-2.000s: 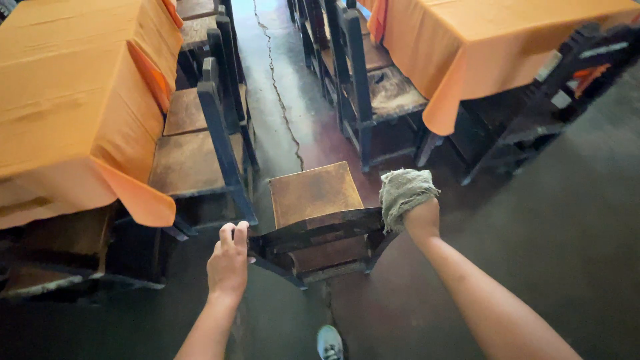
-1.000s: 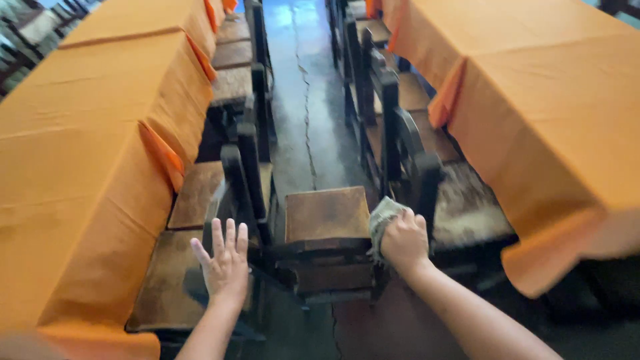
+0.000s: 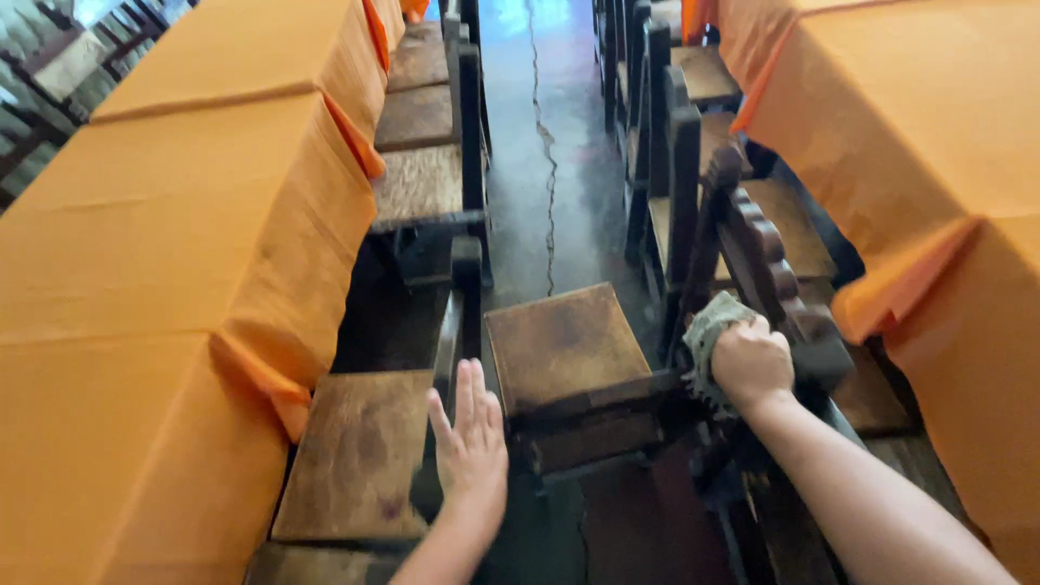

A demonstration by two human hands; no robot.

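Note:
My right hand (image 3: 754, 364) is closed around a bunched grey-green cloth (image 3: 713, 337), close by the back of a dark wooden chair at the right of the aisle. Between my hands, a chair with a square brown seat (image 3: 569, 345) stands in the aisle, turned a little. My left hand (image 3: 471, 443) is flat with its fingers up and holds nothing. It is beside the dark back post (image 3: 466, 301) of a left-hand chair with a worn wooden seat (image 3: 357, 455); whether it touches that chair I cannot tell.
Long tables under orange cloths, one at left (image 3: 162, 227) and one at right (image 3: 918, 106), run along both sides. Rows of dark wooden chairs line them, backs toward the aisle. A jagged crack runs down the glossy floor (image 3: 520, 146). More chairs show at the far upper left.
My left hand held the top of the aisle chair's back two seconds ago and has let go. My right hand still has the cloth. The view has moved forward along the aisle.

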